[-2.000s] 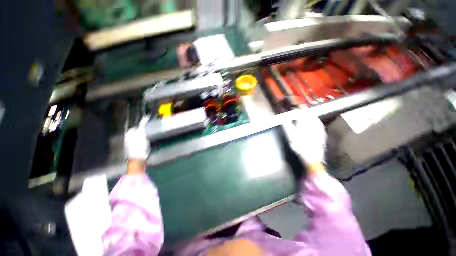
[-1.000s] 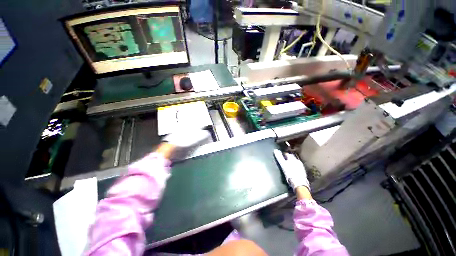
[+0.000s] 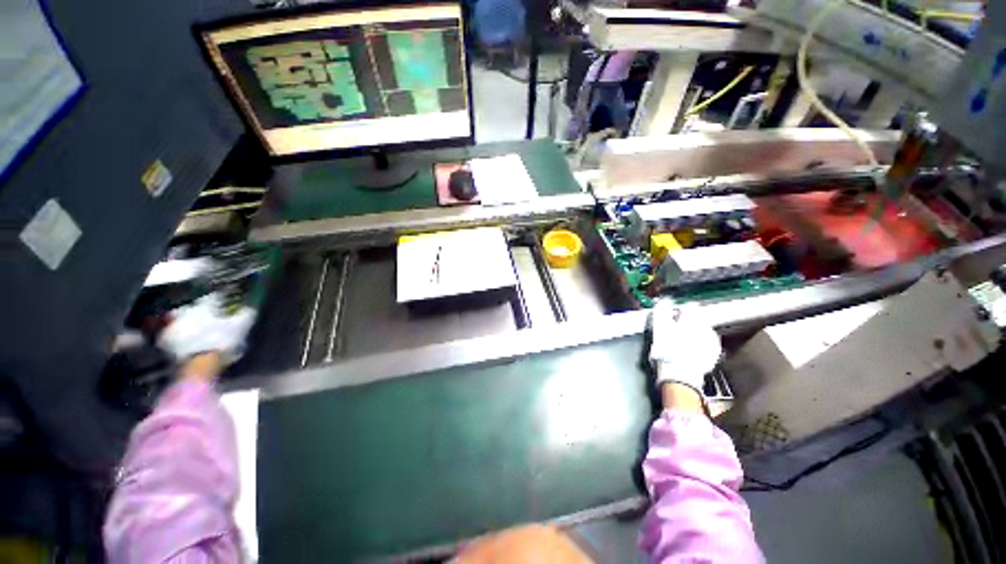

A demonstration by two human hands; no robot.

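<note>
My left hand (image 3: 207,331), in a white glove, is blurred at the far left, at a circuit board assembly (image 3: 210,275) by the dark machine's opening; whether it grips the board I cannot tell. My right hand (image 3: 684,347), in a white glove, rests on the front rail at the bench's right end, near a second green board assembly (image 3: 717,289). That board lies component side up on the rails, with silver heatsinks and a yellow block.
A white sheet stack (image 3: 457,268) with a yellow edge and a yellow ring (image 3: 562,249) lie between the rails. The monitor (image 3: 342,83), mouse (image 3: 462,184) and paper stand behind. The red-orange bed (image 3: 871,237) is at right, the green bench ledge (image 3: 452,452) in front.
My left hand has moved from the sheet stack left to the machine's opening, where a board now shows. My right hand has moved up onto the rail. The camera view has shifted left.
</note>
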